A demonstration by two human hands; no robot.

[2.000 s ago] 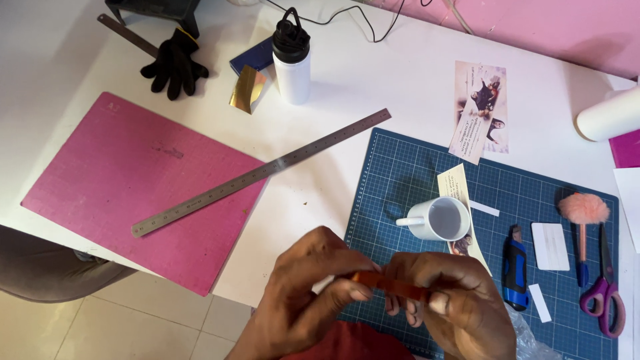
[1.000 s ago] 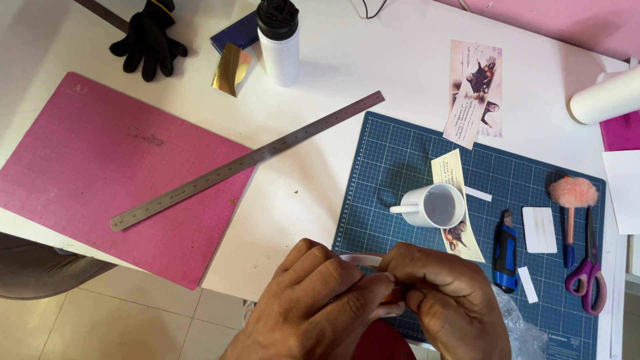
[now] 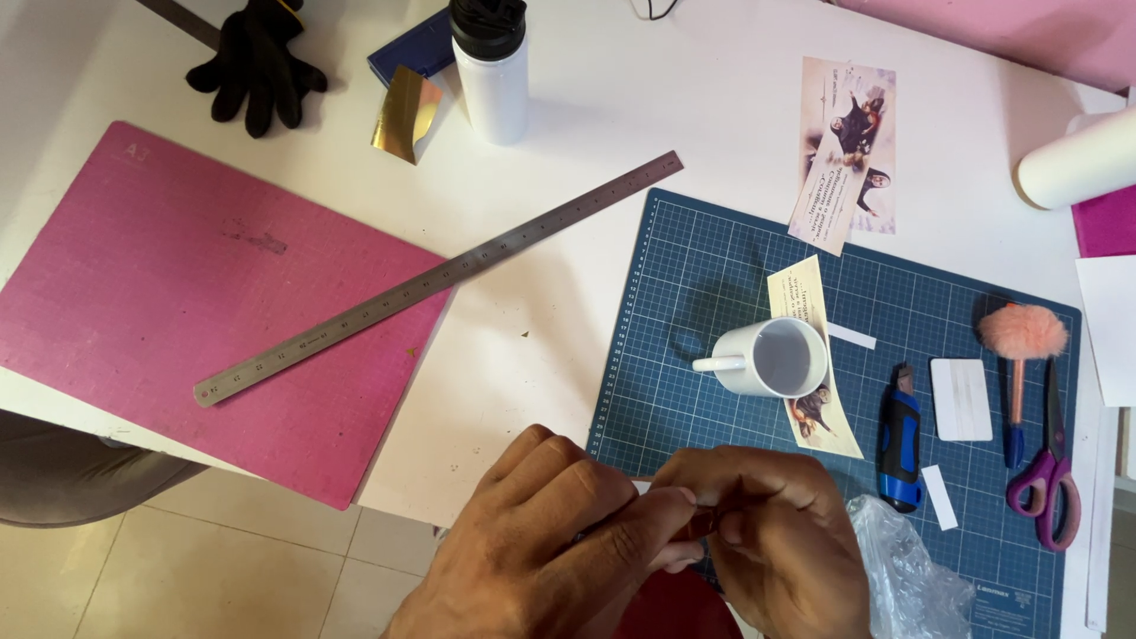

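My left hand (image 3: pixel 550 532) and my right hand (image 3: pixel 772 532) meet at the near edge of the table, fingertips together. Between them they pinch a small reddish-orange piece, mostly hidden by the fingers; its kind cannot be told. Just beyond my right hand a white mug (image 3: pixel 770 357) lies on its side or leans, its opening facing the camera, over a printed paper strip (image 3: pixel 812 306) on the blue cutting mat (image 3: pixel 710 257). A blue and black utility knife (image 3: pixel 901 444) and crumpled clear plastic (image 3: pixel 914 577) are right of my right hand.
A steel ruler (image 3: pixel 444 275) crosses the pink mat (image 3: pixel 222 311). Behind are a black glove (image 3: pixel 257 67), gold foil (image 3: pixel 406 115), a white bottle (image 3: pixel 493 89) and printed papers (image 3: pixel 848 151). Scissors (image 3: pixel 1047 488), a pompom pen (image 3: pixel 1021 337), a white card (image 3: pixel 961 399) and a white roll (image 3: pixel 1083 164) stay right.
Two seconds ago the reddish-orange piece showed plainly between my hands; now my fingers cover most of it. My left hand has turned over it, its back toward the camera.
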